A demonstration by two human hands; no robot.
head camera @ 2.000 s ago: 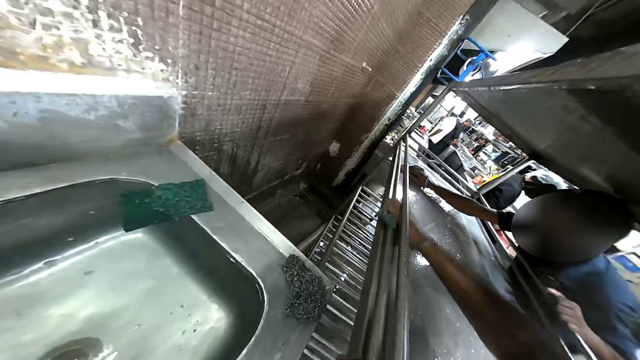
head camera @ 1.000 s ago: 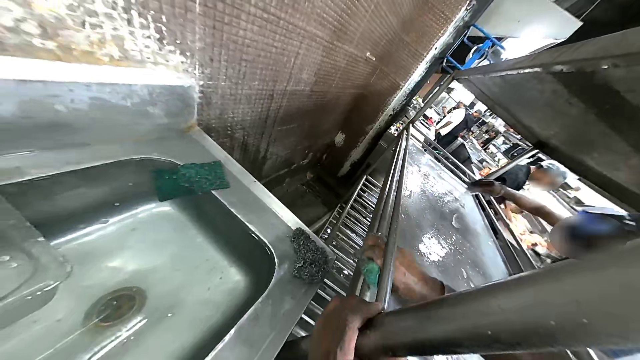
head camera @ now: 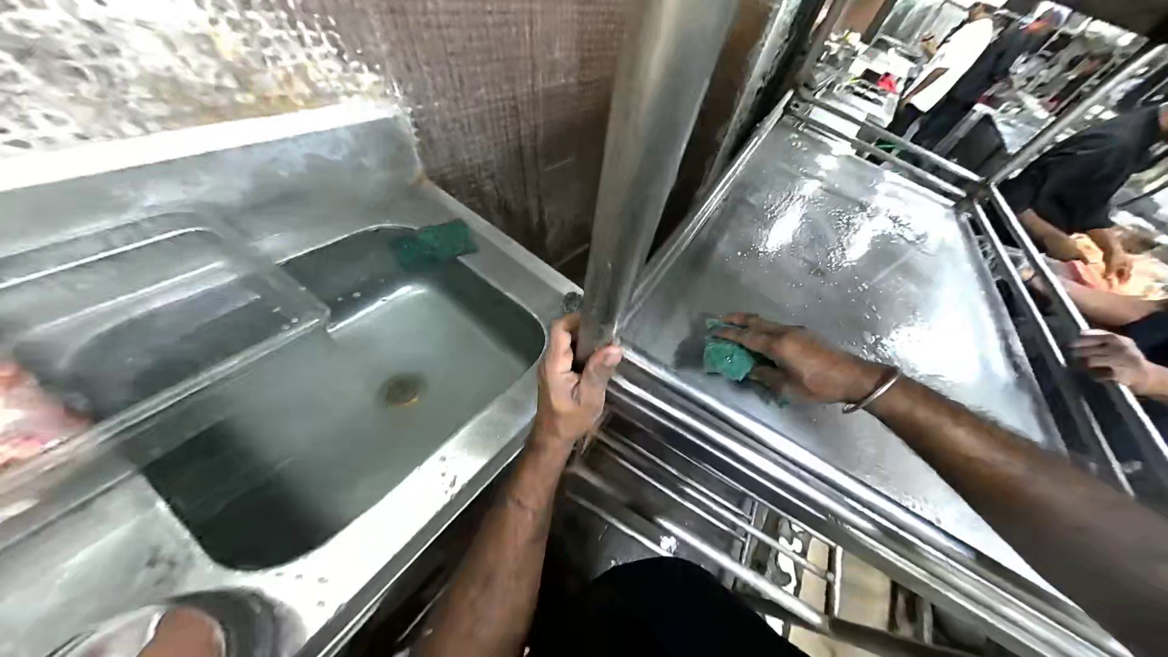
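Observation:
My right hand [head camera: 794,358], with a metal bangle at the wrist, presses a green scouring pad [head camera: 727,354] onto the wet stainless steel shelf [head camera: 821,265] of a rack. My left hand [head camera: 575,379] grips the upright steel post [head camera: 652,155] at the shelf's near corner. Left of it is a stainless steel sink [head camera: 456,338]. A second green scouring pad [head camera: 434,244] lies over the sink's far rim. Just behind my left hand, a metal scourer [head camera: 572,301] shows only in small part.
A clear plastic container [head camera: 301,315] lies over the sink's left side. Slatted bars [head camera: 703,511] run below the shelf. Side rails [head camera: 1058,301] border it at right, where a co-worker's hand [head camera: 1111,359] rests. Several people stand beyond. A textured brown wall [head camera: 511,119] rises behind the sink.
The view has shifted strongly. My right hand with the green pad has moved from the rack's rails onto the shelf surface. My left hand now holds the upright post.

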